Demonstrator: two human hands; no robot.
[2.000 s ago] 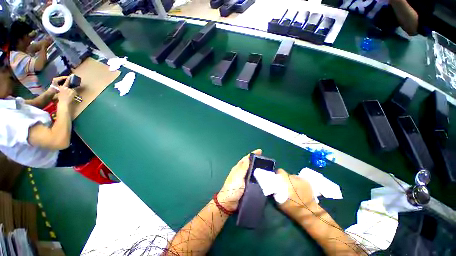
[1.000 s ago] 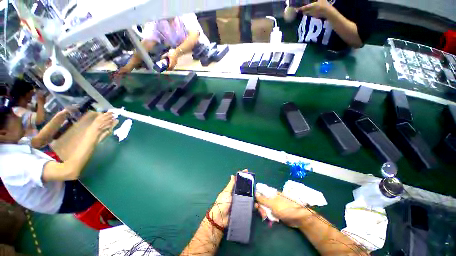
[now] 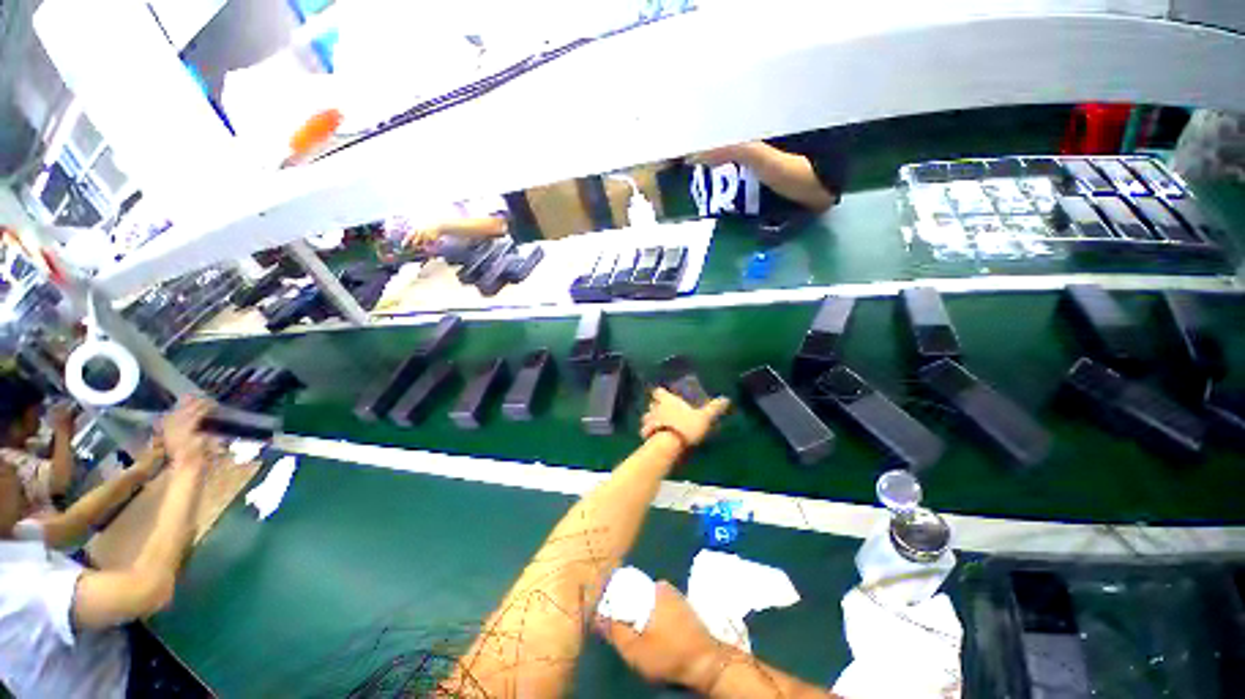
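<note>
My left hand [image 3: 683, 418] is stretched out over the green belt at a dark housing [image 3: 679, 374]. Its thumb and fingers are apart and cover the near end of that housing; whether they grip it I cannot tell. Another dark housing [image 3: 605, 393] lies on the belt just left of my hand. My right hand [image 3: 666, 639] is low in the centre above the green bench, closed on a bunched white cloth [image 3: 628, 598]. A crumpled white wipe [image 3: 737, 585] lies just right of it.
A bottle with a round metal top [image 3: 920, 534] stands at right, beside a clear tray [image 3: 1120, 621] with a dark housing. A blue crumpled item [image 3: 721, 520] lies by the white strip [image 3: 806, 508]. Other housings line the belt. A white frame crosses overhead. People sit left and across.
The view has swung up and right. My left hand has left the housing it held and reached forward to the belt. A housing now lies left of it. My right hand keeps the cloth.
</note>
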